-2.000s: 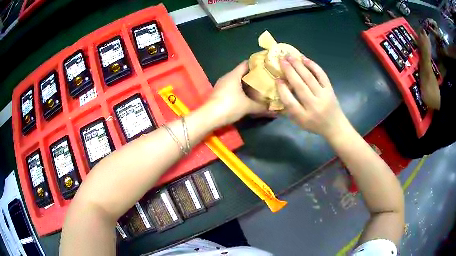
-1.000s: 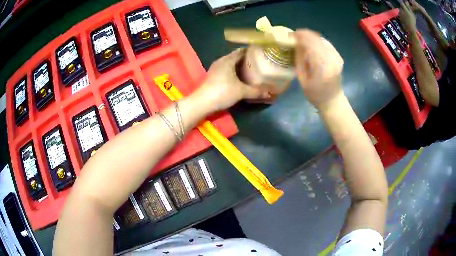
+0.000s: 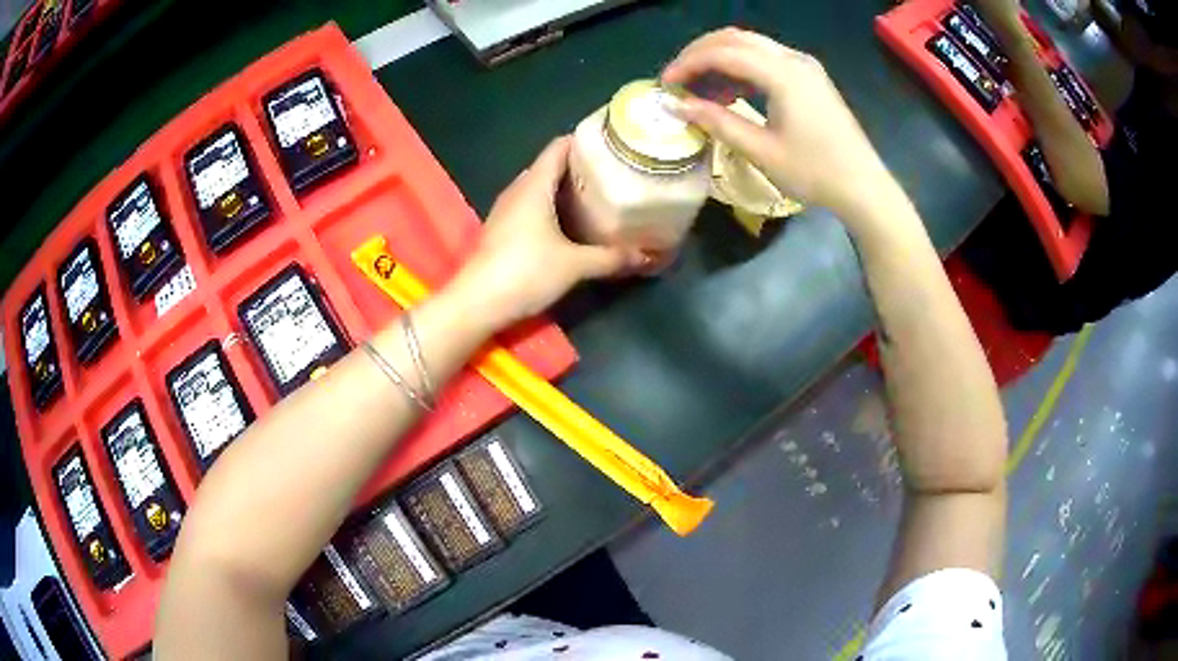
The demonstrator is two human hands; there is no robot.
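Observation:
A squat, pale beige drink bottle (image 3: 636, 200) with a round lid (image 3: 655, 127) stands tilted slightly over the green bench. My left hand (image 3: 536, 239) is wrapped around the bottle's left side and grips it. My right hand (image 3: 762, 116) is at the lid, with thumb and fingertips on the lid's top; whether it pinches something small there cannot be told. A crumpled tan paper wrapper (image 3: 749, 187) is beside the bottle on its right, under my right hand. A long orange-yellow wrapped straw (image 3: 568, 426) lies across the tray corner and bench.
A red-orange phone tray (image 3: 388, 213) with black phone backs (image 3: 288, 325) is at the left. Several dark batteries (image 3: 446, 517) lie in a row at the bench edge. A second tray (image 3: 956, 110) and another person's arm (image 3: 1062, 129) are at the right.
The tan wrapper has come off the bottle's top and is now at its right. My right hand has moved from beside the bottle onto the lid. The view has shifted.

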